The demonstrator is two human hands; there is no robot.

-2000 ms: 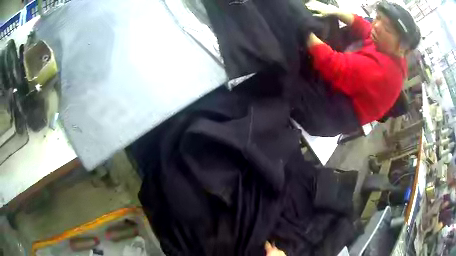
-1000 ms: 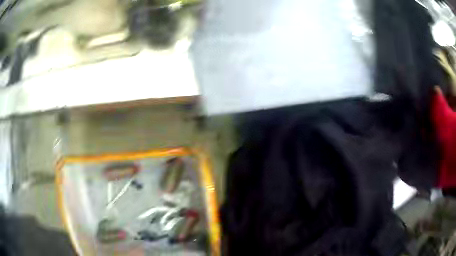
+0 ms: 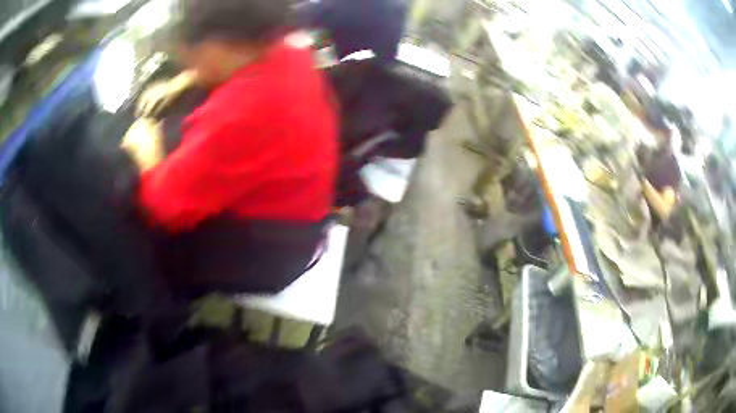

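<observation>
Dark garments (image 3: 242, 367) form a black mass along the bottom of the head view. More dark cloth (image 3: 73, 193) hangs at the left, in front of a seated person in a red top whose hands are at it. The picture is blurred, so folds and seams do not show. Neither my left hand nor my right hand can be made out.
The person in red (image 3: 258, 145) sits on a white stool (image 3: 319, 282) at the left centre. Another dark-clothed person (image 3: 379, 97) is behind. A grey floor aisle (image 3: 428, 266) runs up the middle. A grey bin (image 3: 545, 331) and a long cluttered table (image 3: 597, 282) are at the right.
The view has swung to the right. The orange-rimmed container and most of the pale table surface have left the picture. The person in red now appears at the left centre, and the aisle has come into view.
</observation>
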